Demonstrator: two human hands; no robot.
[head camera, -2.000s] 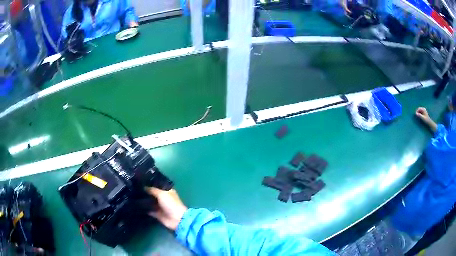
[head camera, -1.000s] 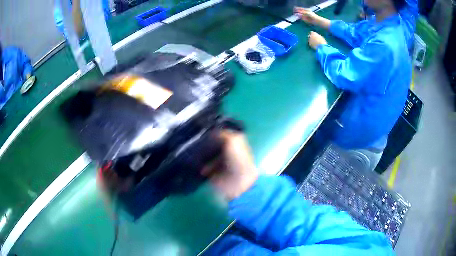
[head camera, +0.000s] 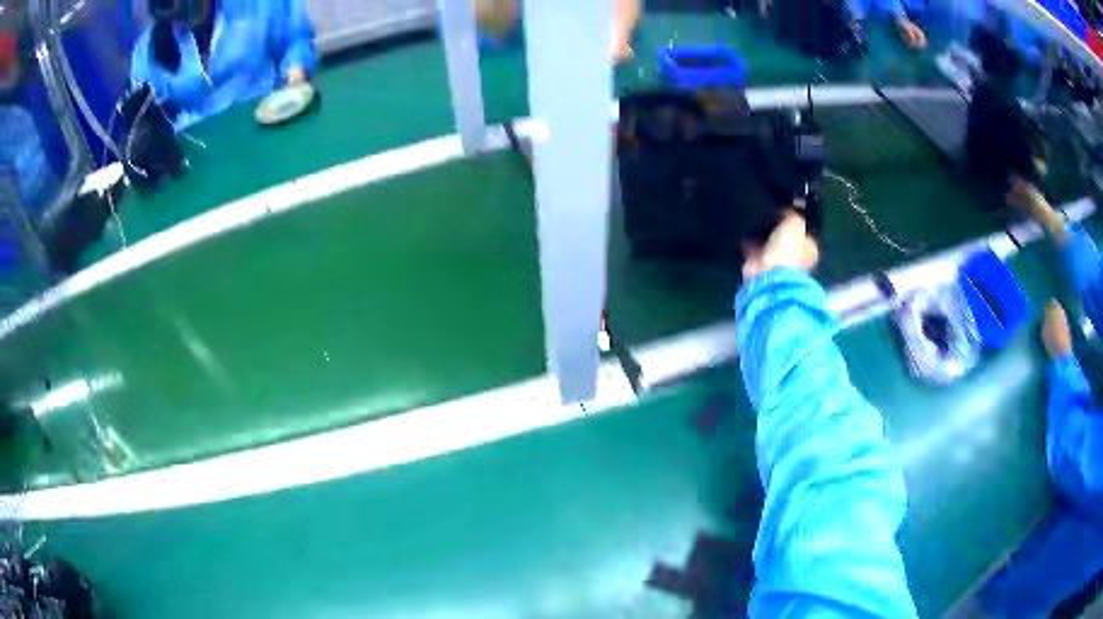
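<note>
The bulky black joined unit (head camera: 696, 181) is over the green conveyor belt, just right of the near grey post. Its left edge is close to the post, and a thin pale cable trails from its right side. My right hand (head camera: 783, 248) is at the unit's lower right corner with the fingers closed on it. My fingertips are partly hidden against the black body. My left hand is not in view. Dark foam pads (head camera: 702, 574) lie on the green bench at the bottom, partly hidden by my right sleeve.
The grey post (head camera: 569, 206) stands at the white belt edge. A white coil (head camera: 935, 333) and a blue bin (head camera: 994, 300) are at right, beside another person's hands and sleeves. Black units (head camera: 42, 586) are at lower left. Another person sits across the belt at upper left.
The black unit has moved from the near bench, through a blurred lift, to over the belt beyond the white edge. My right arm now reaches forward with it. The view has swung right and back.
</note>
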